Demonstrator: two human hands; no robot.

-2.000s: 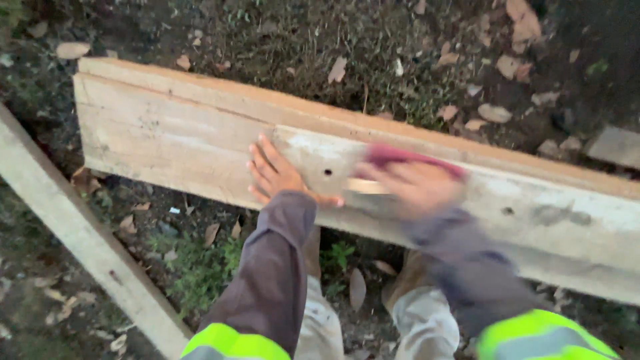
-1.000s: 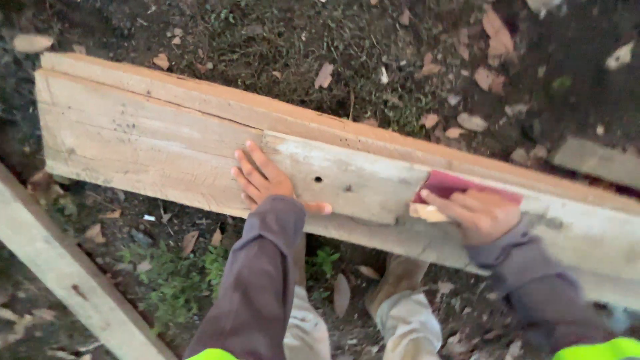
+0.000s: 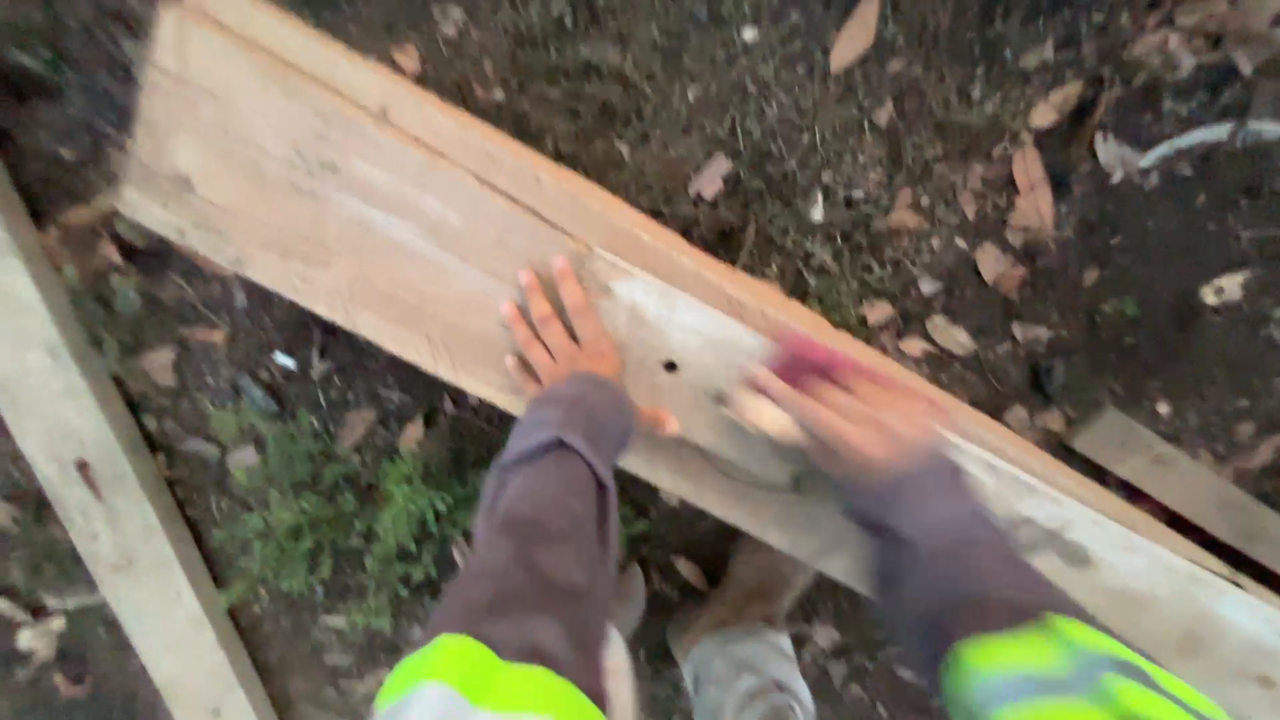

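Note:
A long wooden plank (image 3: 330,220) lies diagonally across the view, with a paler, worn board section (image 3: 690,310) that has a small dark hole. My left hand (image 3: 565,345) rests flat on the wood left of the hole, fingers spread, holding nothing. Right of the hole, my right hand (image 3: 850,410) is closed over a wooden block with red sheet, probably sandpaper (image 3: 810,360), pressed on the pale surface. That hand and the block are blurred, and the fingers partly cover the block.
Another timber (image 3: 100,470) lies on the ground at the left. A short board piece (image 3: 1180,480) is at the right, beyond the plank. Green weeds (image 3: 370,520), dry leaves and dark soil surround the wood. My boot (image 3: 740,590) stands below the plank.
My right hand has moved the block left along the pale board, closer to my left hand, since one second ago. My left hand stays flat on the wood. The view has turned.

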